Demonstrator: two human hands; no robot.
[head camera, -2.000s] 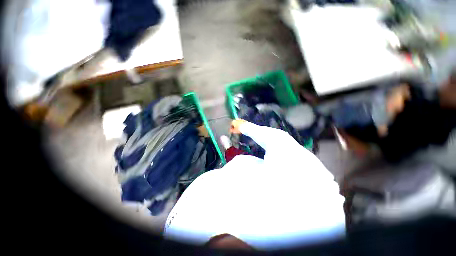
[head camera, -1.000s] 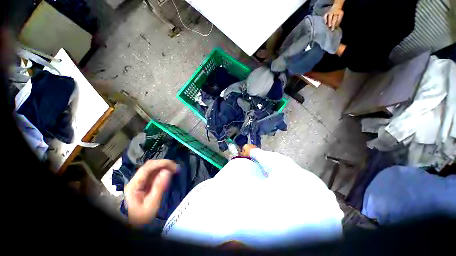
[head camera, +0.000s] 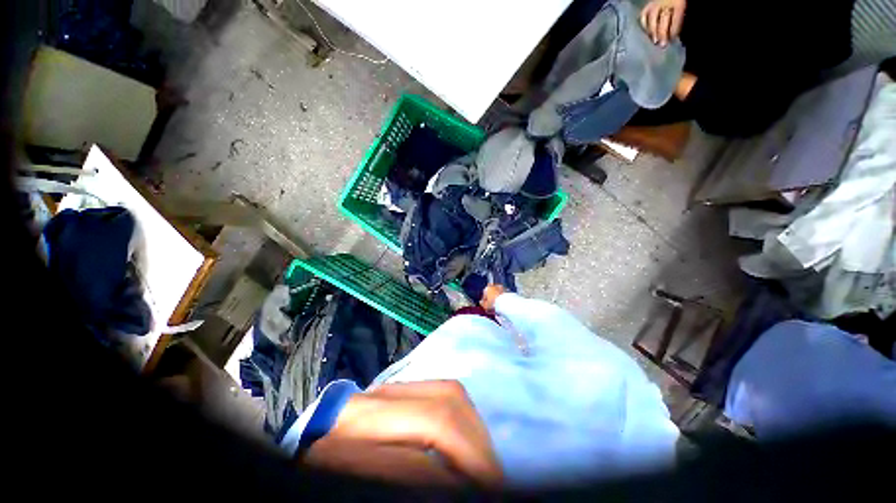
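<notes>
My right hand is small in view, its fingers curled at the near edge of the denim garments heaped over a green slatted crate. Whether it grips cloth or the crate rim is hidden. My left hand is large and blurred at the bottom, bent in front of my body, with a blue cuff at its wrist; its fingertips are not clear. A second green crate stands at the left, with blue-grey denim garments in and over it.
A person's hand rests on grey-blue denim at upper right. White tables stand at top and left, the left one with dark cloth. Pale garments hang at right. A metal frame stands on the grey floor.
My left hand has moved from above the left crate's garments down and right, towards my body. My right hand remains at the near edge of the middle crate's heap. The view has shifted slightly.
</notes>
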